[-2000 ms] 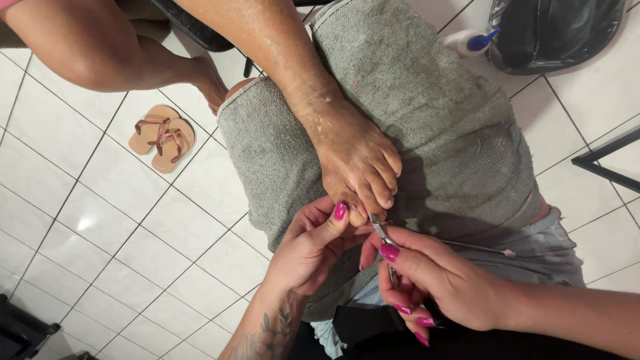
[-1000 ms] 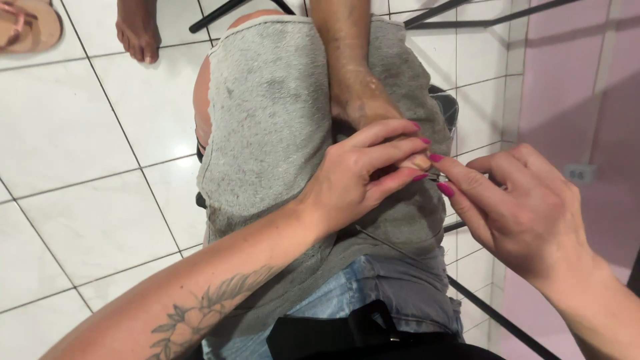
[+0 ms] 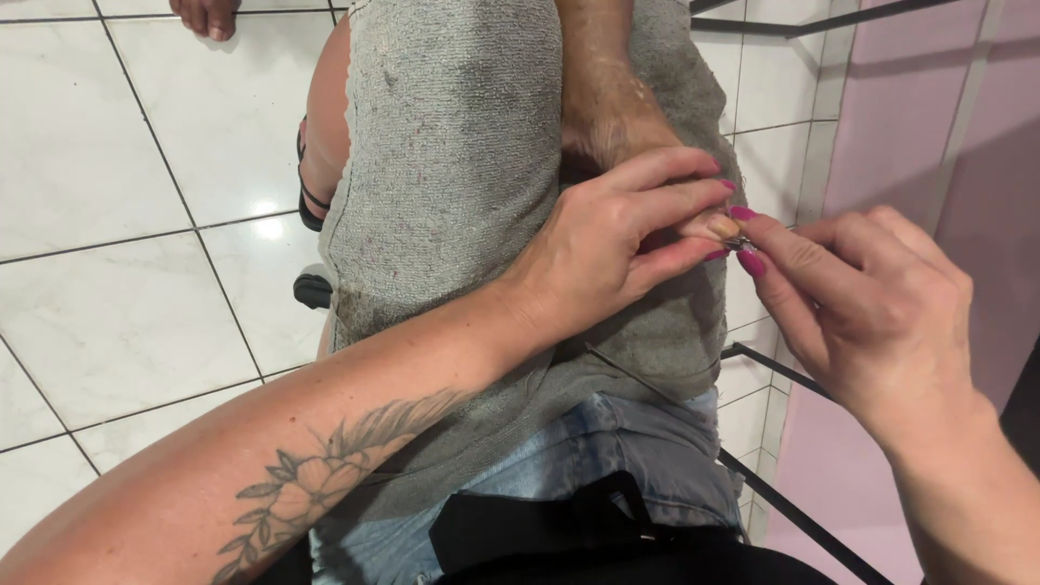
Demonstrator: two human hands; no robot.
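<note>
Another person's foot (image 3: 617, 114) rests on the grey towel (image 3: 455, 146) across my lap. My left hand (image 3: 626, 227) is wrapped around its front part, with the big toe (image 3: 721, 226) showing between my fingers. Between the thumb and forefinger of my right hand (image 3: 861, 284) is a small metal nipper (image 3: 738, 242), its tip at the edge of the toenail; most of the tool is hidden by my fingers. A thin metal tool (image 3: 626, 370) lies on the towel nearer my waist.
Black metal bars (image 3: 792, 374) of a frame stand at the right, beside a pink wall (image 3: 902, 146). The other person's second foot (image 3: 205, 16) is on the white tiled floor (image 3: 244, 187) at the top left. A black sandal (image 3: 309, 187) shows left of the towel.
The view has swung strongly since two seconds ago. My left hand now wraps over the foot from above, where it earlier held the toes from below. The nipper stays at the toes.
</note>
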